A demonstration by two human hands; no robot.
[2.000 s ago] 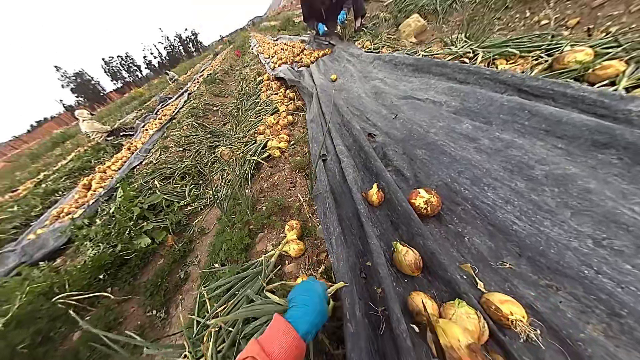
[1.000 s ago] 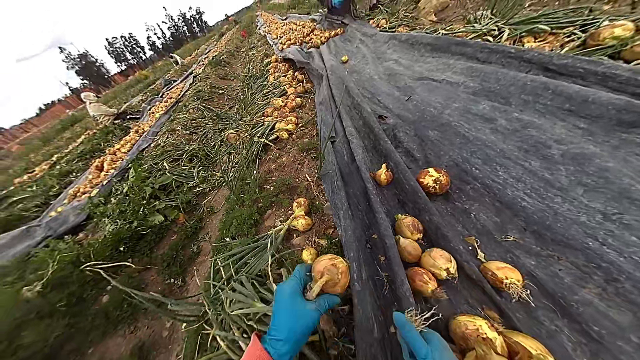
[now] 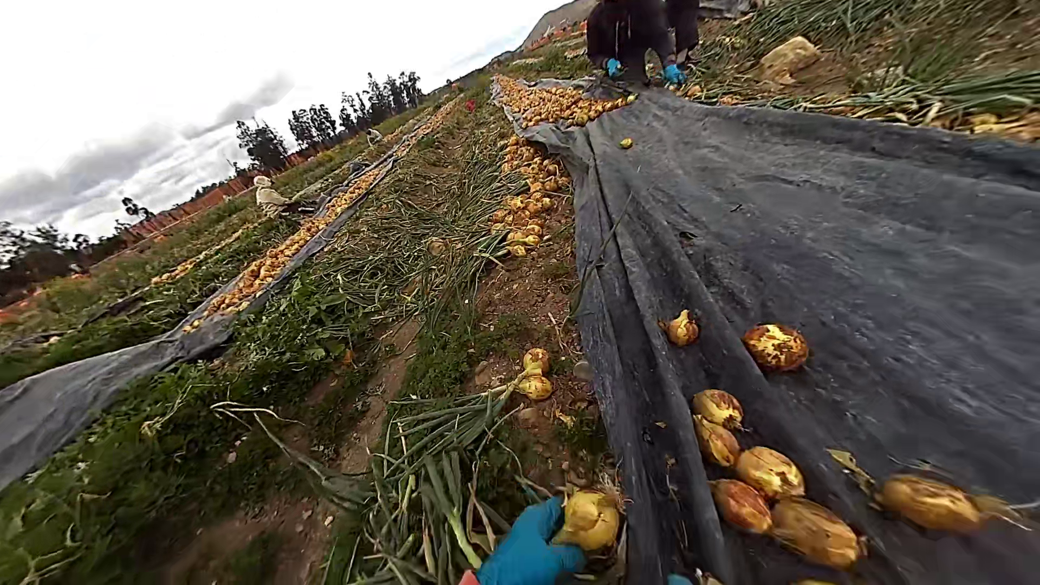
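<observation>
My left hand [image 3: 532,548], in a blue glove, has its fingers around a yellow onion [image 3: 590,518] beside the left edge of the dark ground sheet [image 3: 853,219]. Long green onion tops [image 3: 443,479] lie on the soil just left of that hand. Of my right hand [image 3: 679,579] only a bit of blue glove shows at the bottom edge; what it does is hidden. Several loose onions [image 3: 770,472] rest on the sheet ahead of it, among them one with dry roots [image 3: 930,502]. Two onions with tops [image 3: 535,386] lie on the soil farther up.
At the sheet's far end a person in dark clothes and blue gloves [image 3: 642,36] bends down near a heap of onions [image 3: 561,104]. A row of onions [image 3: 528,191] runs along the soil. Another onion-covered sheet [image 3: 175,349] and a seated person [image 3: 272,197] are at left.
My right hand has moved down, nearly out of view. My left hand is now low beside the sheet's edge, around an onion. More onions lie on the near sheet than two seconds ago.
</observation>
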